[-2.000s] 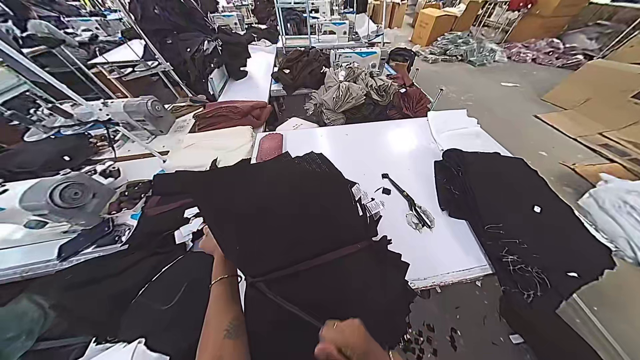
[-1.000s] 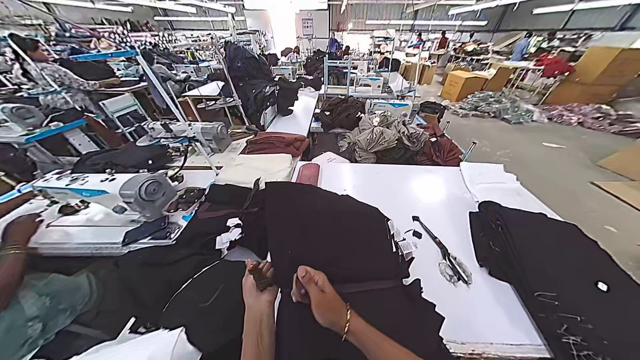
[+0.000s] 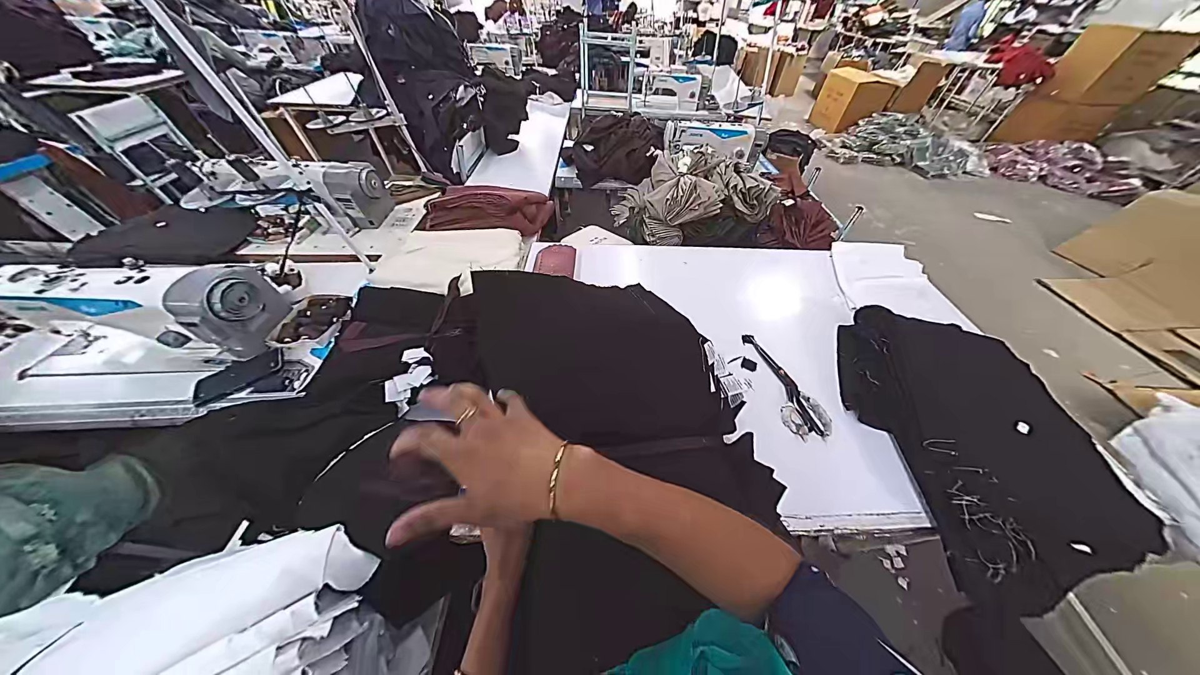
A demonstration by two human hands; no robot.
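My right hand point(image 3: 492, 459), with a ring and a gold bangle, reaches leftward across my left forearm; its fingers are spread and slightly blurred over the black cloth. Of my left arm the forearm point(image 3: 504, 562) shows, while the hand is mostly hidden behind the right one. Black fabric pieces point(image 3: 581, 356) lie stacked on the white table in front of my hands. Small white labels point(image 3: 410, 380) rest on dark cloth just beyond my fingers. Scissors point(image 3: 783, 384) with wrapped handles lie to the right of the stack.
A sewing machine point(image 3: 225, 309) stands at the left. Another black cloth pile point(image 3: 975, 450) hangs over the table's right edge. White sheets point(image 3: 234, 619) lie at lower left, near a green sleeve point(image 3: 75, 516) of another person. Beyond are cream fabric point(image 3: 450, 258) and grey bundled garments point(image 3: 698, 187).
My right hand has moved left and now crosses over my left forearm; one second ago the hands were side by side above the black cloth. The view has tilted down.
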